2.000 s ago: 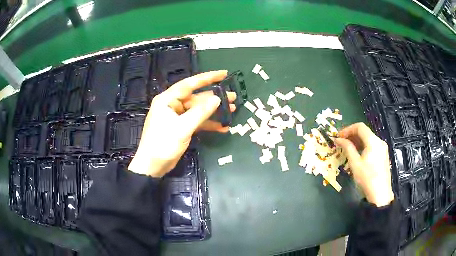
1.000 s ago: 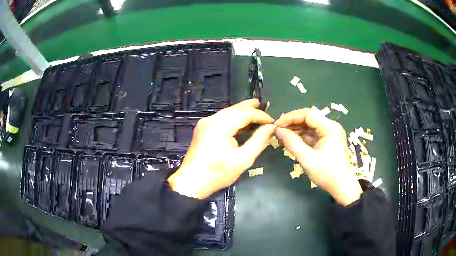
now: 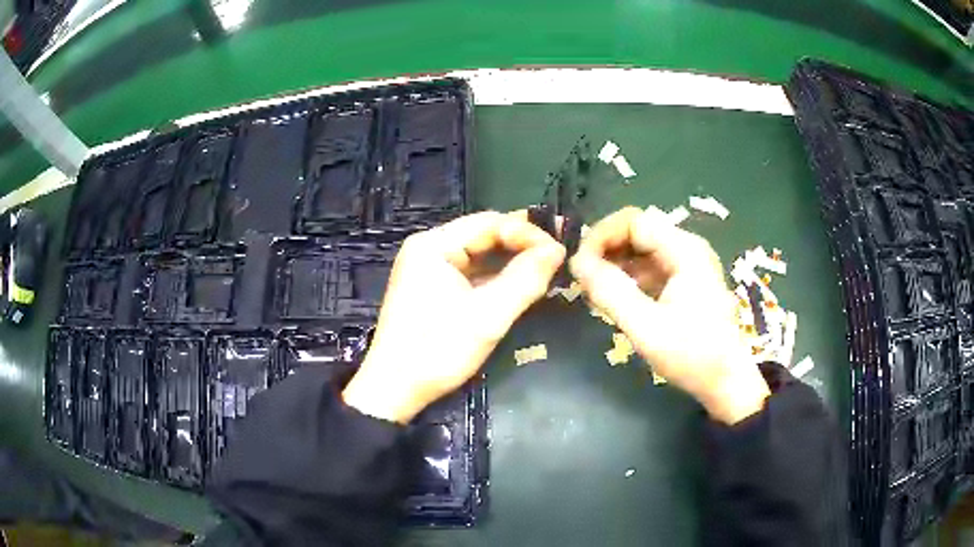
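A thin black housing [image 3: 568,184] stands edge-on above the dark green bench, its lower end between my two hands. My left hand [image 3: 459,305] is closed on the housing with thumb and fingers. My right hand [image 3: 668,310] has its thumb and fingertips together against the housing's right side; whether a small piece is pinched there is hidden. Loose pale strips [image 3: 531,354] lie on the bench around and below my hands, partly covered by them. A second pile of white and orange pieces [image 3: 765,305] lies right of my right hand.
A large black blister tray [image 3: 251,171] with rectangular pockets covers the left of the bench. Stacked black trays [image 3: 870,288] stand at the right. A pale strip [image 3: 630,88] edges the bench, with brighter green beyond. A dark object with a yellow band [image 3: 21,267] is at the far left.
My right hand has left the white and orange pile and met my left hand at the housing. Since one second ago, the housing has tilted and the fingertips have parted slightly.
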